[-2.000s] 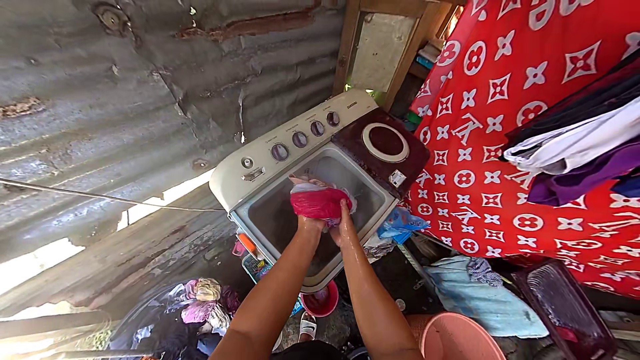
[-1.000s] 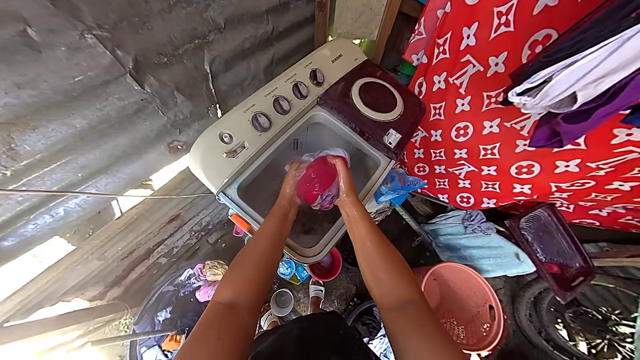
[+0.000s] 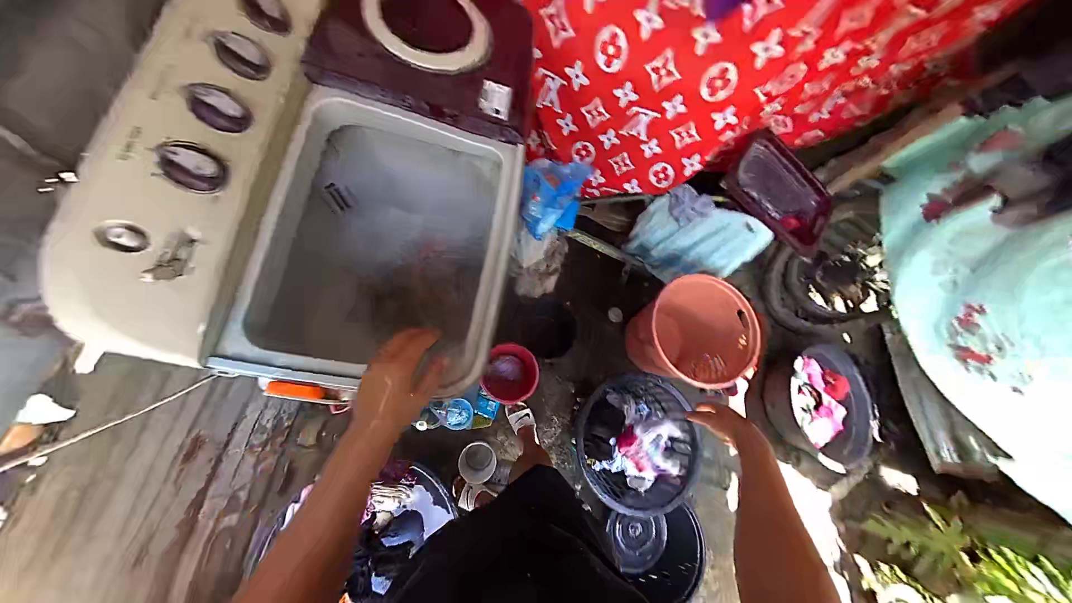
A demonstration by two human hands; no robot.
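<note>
My left hand [image 3: 400,377] is over the near rim of the washing machine's wash tub [image 3: 377,201], fingers spread above the cloudy water and holding nothing. A dim reddish patch shows in the water beyond it. Off to the right, my right hand [image 3: 722,421] is beside the rim of a dark plastic basket [image 3: 586,469], its fingers apart and nothing seen in them. Wet pink and white clothes [image 3: 645,448] lie in that basket. The machine's cream control panel [image 3: 167,218] with several knobs is at the left; its maroon spinner lid [image 3: 502,50] is at the top.
A pink perforated bin [image 3: 708,327] stands right of the machine, near a dark tub of clothes [image 3: 821,402]. A red pail [image 3: 511,373], a white cup [image 3: 477,462] and a tub of dark laundry [image 3: 402,528] are by my feet. A patterned red cloth [image 3: 670,92] hangs behind.
Both hands held a red and white cloth over the wash tub before. My hands are now apart, the right one over by the basket, and the cloth has left them. The view has swung right.
</note>
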